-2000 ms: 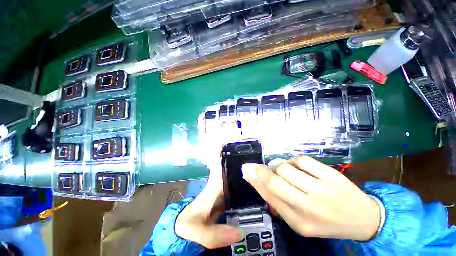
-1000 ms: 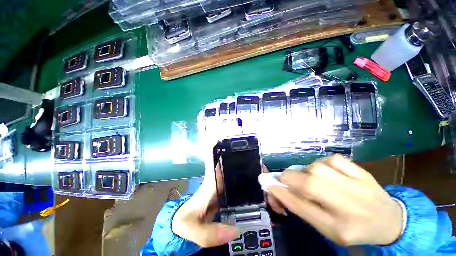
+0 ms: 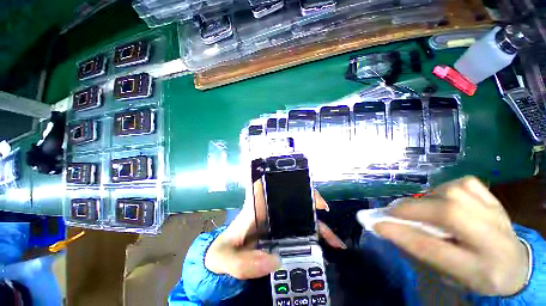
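An open flip phone (image 3: pixel 290 206) stands over the bench's front edge, black screen above, silver-grey keypad with green and red keys below. My left hand (image 3: pixel 242 248) holds it from behind and the left side, thumb beside the hinge, fingertips showing at its right edge. My right hand (image 3: pixel 455 236), blurred, is to the right of the phone, apart from it, and pinches a small white wipe (image 3: pixel 372 220). A glaring clear lens tray (image 3: pixel 458 149) with a row of black rectangular lenses lies behind the phone.
A clear phone tray (image 3: pixel 158 179) with two columns of closed phones lies left. Stacked trays (image 3: pixel 188 45) sit on a wooden board (image 3: pixel 239 76) at the back. A whitish bottle (image 3: pixel 484 57), a red item (image 3: pixel 455 80) and a keypad part (image 3: pixel 527 107) are at back right.
My right hand with the white wipe has moved off the screen and away to the right. My left hand still holds the phone, which has shifted slightly up in view.
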